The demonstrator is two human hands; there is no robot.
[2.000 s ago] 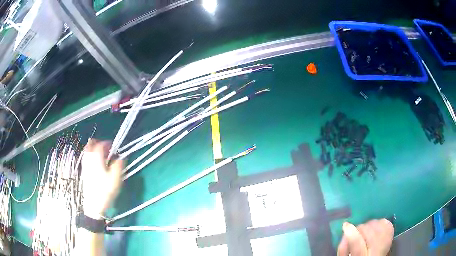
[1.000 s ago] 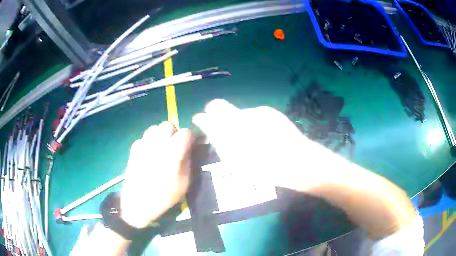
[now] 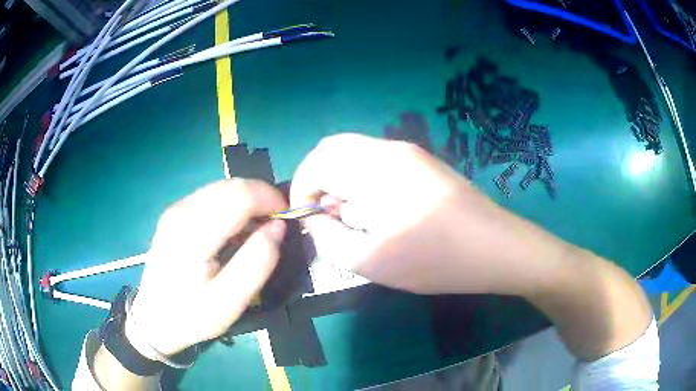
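Note:
My left hand and my right hand meet over the taped card. Both grip a short bundle of thin wire ends, with yellow, blue and white strands showing between the fingers. The white cable they seem to belong to passes under my left hand. Its red end plug lies at the left, with a second white leg beside it. Whether my right fingers also hold a small connector cannot be told.
A loose heap of black housings lies right of the hands, a smaller heap farther right. White cables fan at upper left; more lie at the left edge. Blue-rimmed bins stand at upper right. Black tape and a yellow line cross the bench.
The view has shifted, so bench items sit higher and further left. My left hand has come from the cable pile and my right hand from the bench's near side; coloured wires now show between them.

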